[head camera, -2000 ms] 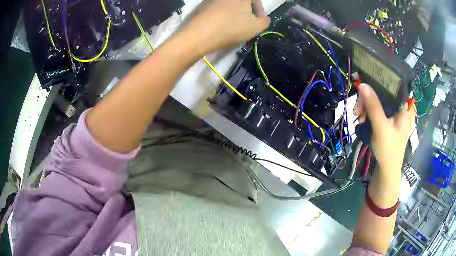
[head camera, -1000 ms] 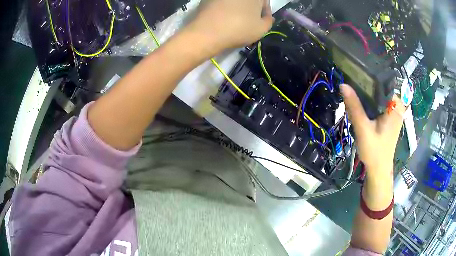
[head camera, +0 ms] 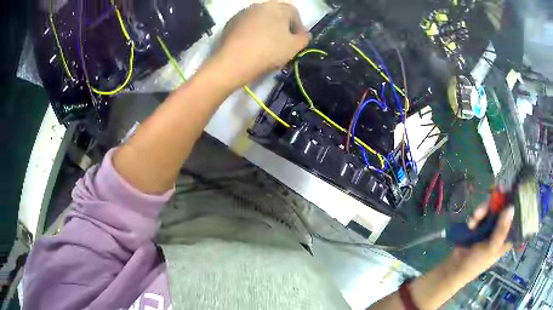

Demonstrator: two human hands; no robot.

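A black plastic housing (head camera: pixel 327 158) lies on a white board in front of me, with round recesses along its near edge. Yellow-green wire (head camera: pixel 330 122) curves across it, and blue wires (head camera: pixel 358 115) loop near its right corner. My left hand (head camera: pixel 261 39) is at the housing's far left edge, fingers curled together; whether it holds something is hidden. My right hand (head camera: pixel 485 242) is at the lower right, away from the housing, closed around the blue handle of the soldering gun (head camera: pixel 524 209), which has a red trigger and pale label. The gun's barrel is blurred.
Another black housing with yellow wires (head camera: pixel 145 57) lies at the upper left. Red-handled pliers (head camera: pixel 433 192) lie on the dark green mat. A solder reel (head camera: pixel 467 100) and small yellow-black parts (head camera: pixel 445 27) are at the far right. The gun cable (head camera: pixel 418 241) runs near the board's front.
My right hand has moved the soldering gun from above the housing to the lower right, uncovering the pliers and reel. My left hand has shifted slightly left and nearer. The view has shifted somewhat.
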